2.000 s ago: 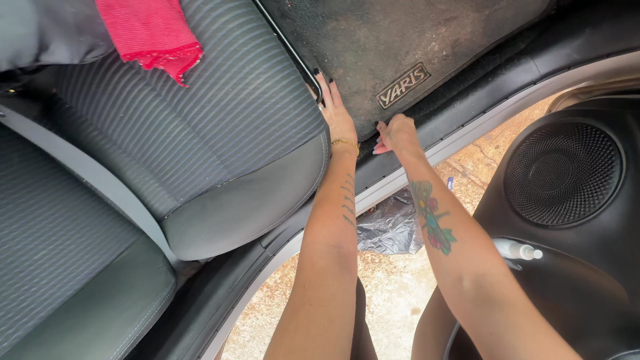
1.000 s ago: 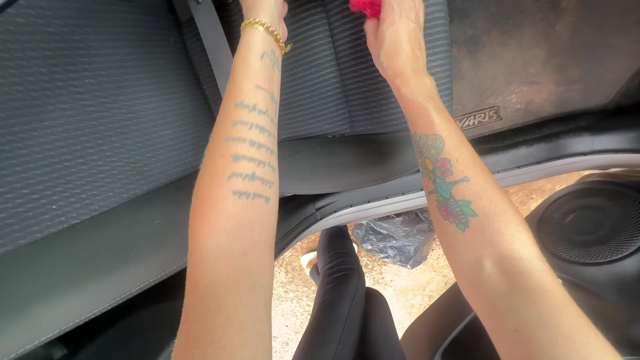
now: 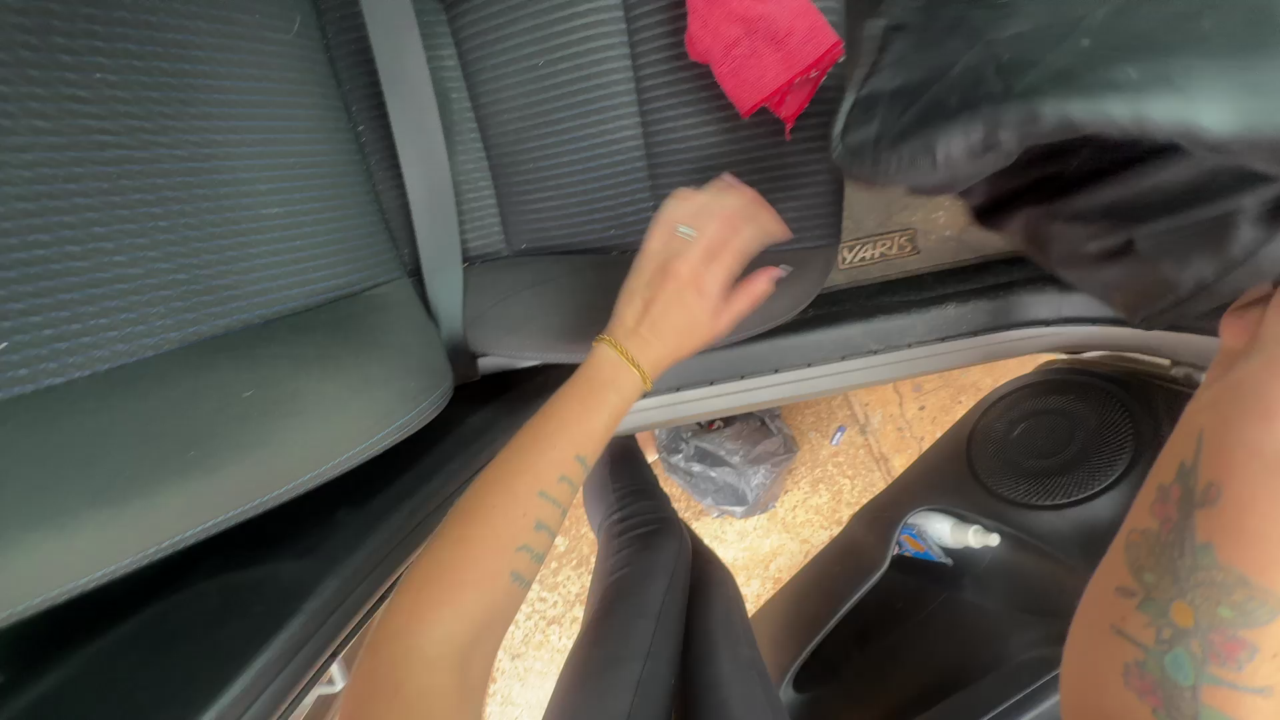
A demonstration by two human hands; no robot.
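Observation:
My left hand [image 3: 705,265] is over the front edge of the striped fabric seat cushion [image 3: 570,130], fingers bent, with no object visible in it. Just above it on the seat lies a folded red cloth [image 3: 765,50]. At the right edge, my right hand [image 3: 1245,320] is partly cut off by the frame and has hold of a large dark sheet-like item [image 3: 1090,190], blurred, perhaps fabric or plastic. That item hangs over the floor mat [image 3: 900,215], hiding most of it; the mat's model-name badge [image 3: 878,248] shows between my hands.
The pale door sill [image 3: 880,360] runs across below the seat. A seat-belt strap or trim band [image 3: 415,150] crosses the seats. The open door has a round speaker [image 3: 1052,440] and a pocket holding a white bottle [image 3: 955,531]. A dark plastic bag [image 3: 728,460] lies on the ground beside my legs.
Both hands were together far over the seat one second ago, by something red. Now they are apart, the right at the far right with the dark item, which neither earlier frame shows over the mat.

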